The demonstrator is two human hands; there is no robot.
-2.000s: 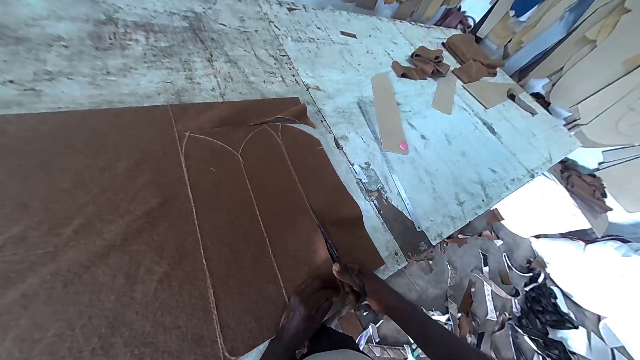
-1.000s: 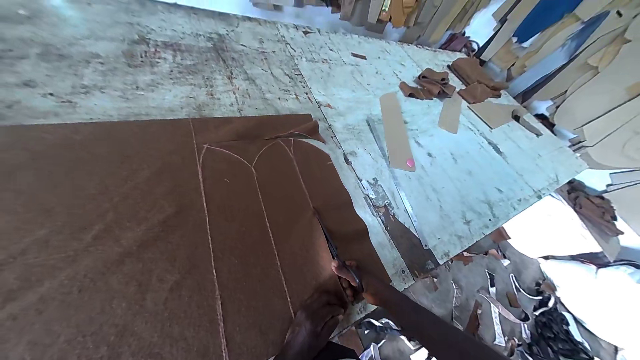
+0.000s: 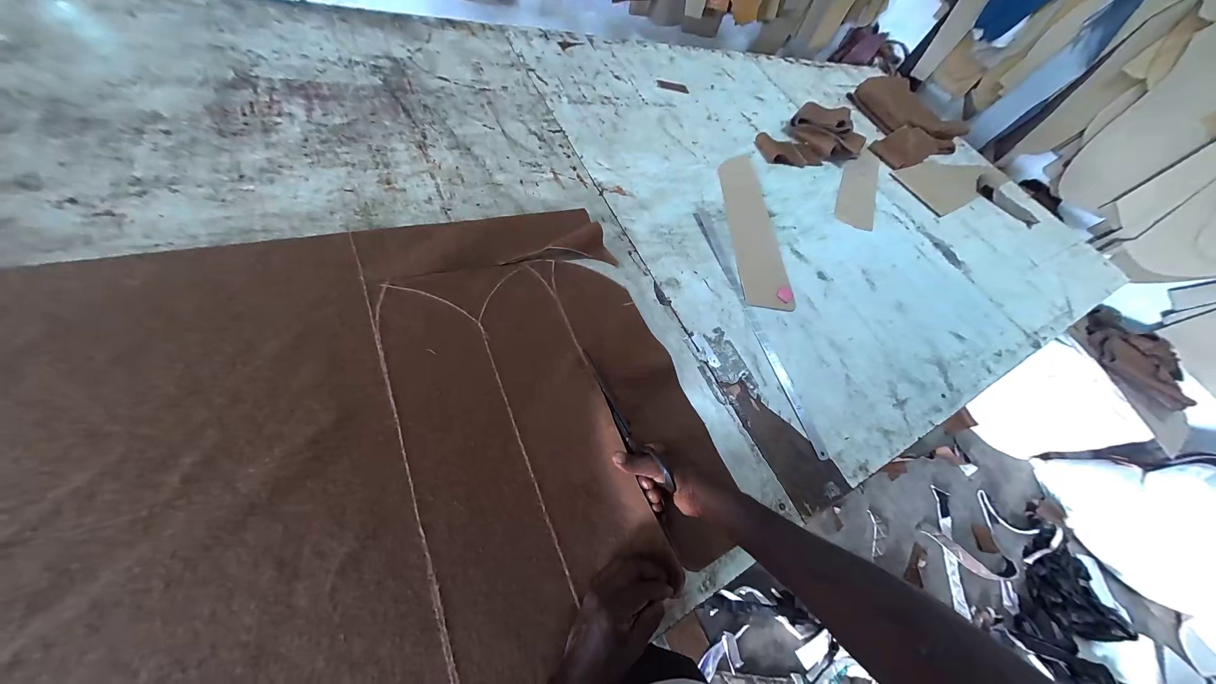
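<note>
A large brown sheet of fabric or leather (image 3: 237, 427) lies over the table, marked with pale chalk outlines of long shapes with rounded ends. My right hand (image 3: 662, 483) grips a pair of scissors (image 3: 617, 415), whose blades point away from me along the rightmost chalk line. Behind the blades runs a cut toward the near edge, with a strip of the brown material to its right. My left hand (image 3: 632, 589) presses on the near edge of the sheet, left of the cut; its fingers are curled, and whether they pinch the material is hard to tell. One far corner is folded over.
On the worn pale table (image 3: 902, 332) lie a metal ruler (image 3: 765, 342), a long card pattern (image 3: 757, 233), smaller card pieces (image 3: 858, 190) and crumpled brown scraps (image 3: 822, 133). Offcuts (image 3: 1073, 589) litter the floor at the right. Card patterns hang at the back right.
My right hand and the scissors have moved farther from my left hand, up along the chalk line. The cut behind the blades is longer.
</note>
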